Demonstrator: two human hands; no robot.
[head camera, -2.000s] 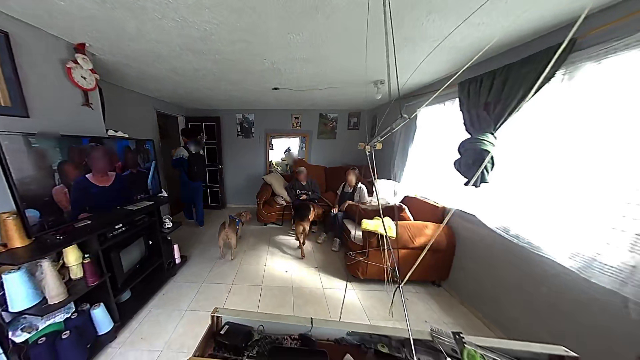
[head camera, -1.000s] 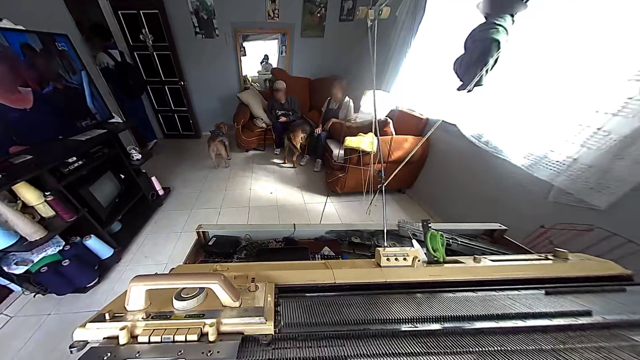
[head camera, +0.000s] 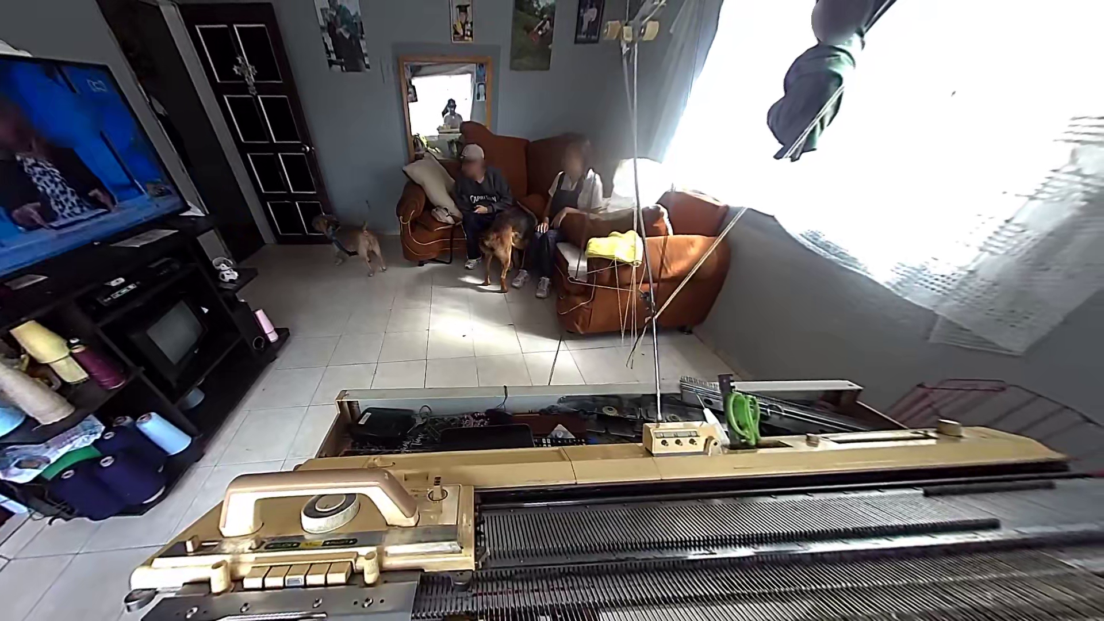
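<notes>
Neither my left hand nor my right hand shows in the head view. A flatbed knitting machine (head camera: 604, 466) spans the lower part of the view, with rows of needles (head camera: 733, 517). Its carriage (head camera: 319, 517), with a beige handle, a round dial and several push buttons, sits at the left end of the bed. At the back rail stands a yarn tension mast (head camera: 657, 371) in a beige base (head camera: 681, 437). Green-handled scissors (head camera: 743, 419) stand upright beside that base.
Behind the machine lies an open tray (head camera: 483, 392) of tools. Yarn cones (head camera: 164, 433) fill a black shelf unit under a television (head camera: 78, 164) at left. Two people sit on an orange sofa (head camera: 509, 164), with a dog (head camera: 502, 246) before them; another dog (head camera: 354, 241) stands near the door.
The view has tipped down, bringing the knitting machine and its carriage into sight. The person who stood near the door at left no longer shows.
</notes>
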